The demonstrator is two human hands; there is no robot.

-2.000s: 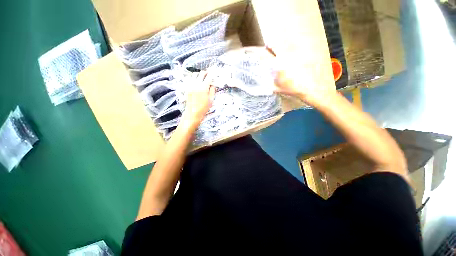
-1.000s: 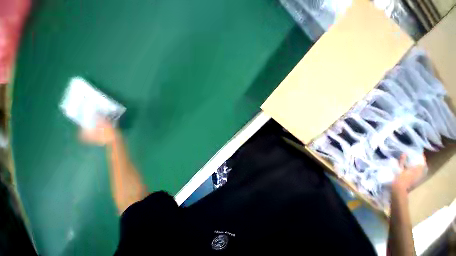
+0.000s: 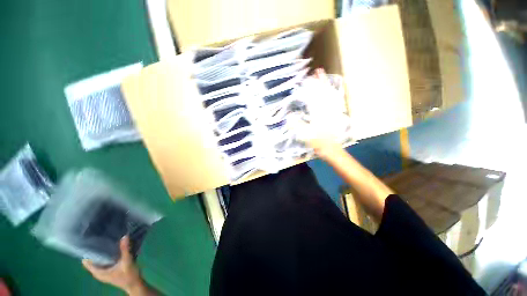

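Note:
An open carton [image 3: 163,139] is filled with bubble bags [image 3: 231,118] standing on edge in rows; dark items show through some. My left hand [image 3: 118,267] holds a bubble bag [image 3: 92,217] with a dark item inside, above the green surface at the lower left; the bag is blurred. My right hand [image 3: 319,118] is inside the carton at its right side, on the bags there. It is overexposed, and whether its fingers grip a bag cannot be told.
More bubble bags [image 3: 106,108] lie on the green surface [image 3: 173,245], one partly behind the carton's left flap, others [image 3: 24,184] at the far left. A black-wrapped stack [image 3: 425,58] stands right of the carton. Another cardboard box [image 3: 445,193] stands lower right, beyond blue floor.
The view has swung back over the carton. My left hand, blurred at a pale bag on the green surface before, now holds a bubble bag nearer the carton. My right hand stays at the carton's bags.

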